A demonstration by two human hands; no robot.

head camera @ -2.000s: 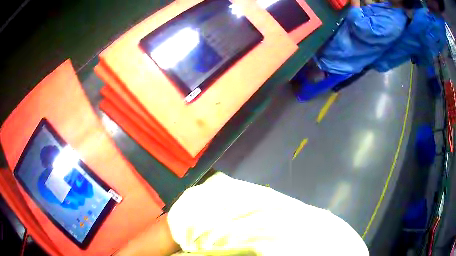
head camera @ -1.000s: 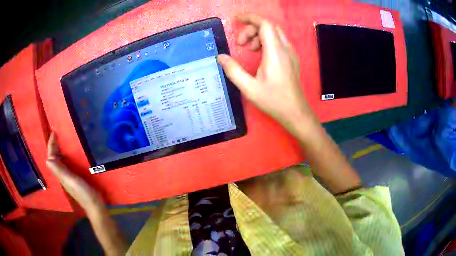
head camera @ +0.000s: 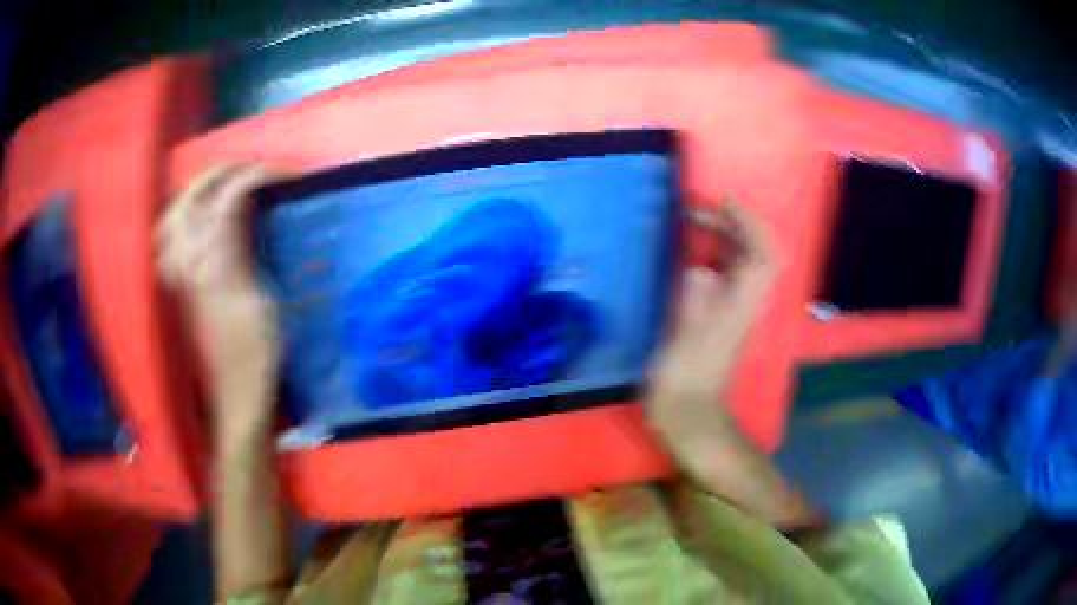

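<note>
A tablet (head camera: pixel 472 284) shows a blue swirl wallpaper, in the middle of the view over a red-orange foam pad (head camera: pixel 472 479). My left hand (head camera: pixel 222 254) is at the tablet's left edge, its fingers near the upper left corner. My right hand (head camera: pixel 712 301) is at the right edge, its fingers bent and partly apart. The picture is blurred, so I cannot tell whether either hand grips the tablet or only rests beside it, or whether the tablet is raised. A small white tag (head camera: pixel 305 437) is at its lower left corner.
A dark-screened tablet (head camera: pixel 903 236) lies on foam to the right. Another tablet (head camera: pixel 65 331) lies on a foam pad (head camera: pixel 118 142) at the left. The green worktop (head camera: pixel 945 65) runs behind. Blue clothing of a person (head camera: pixel 1004 414) is at the right, beside the grey floor (head camera: pixel 839 455).
The white list window is gone from the tablet's screen. My left hand has moved up along the left side. My right hand is lower, beside the right edge. The view has shifted.
</note>
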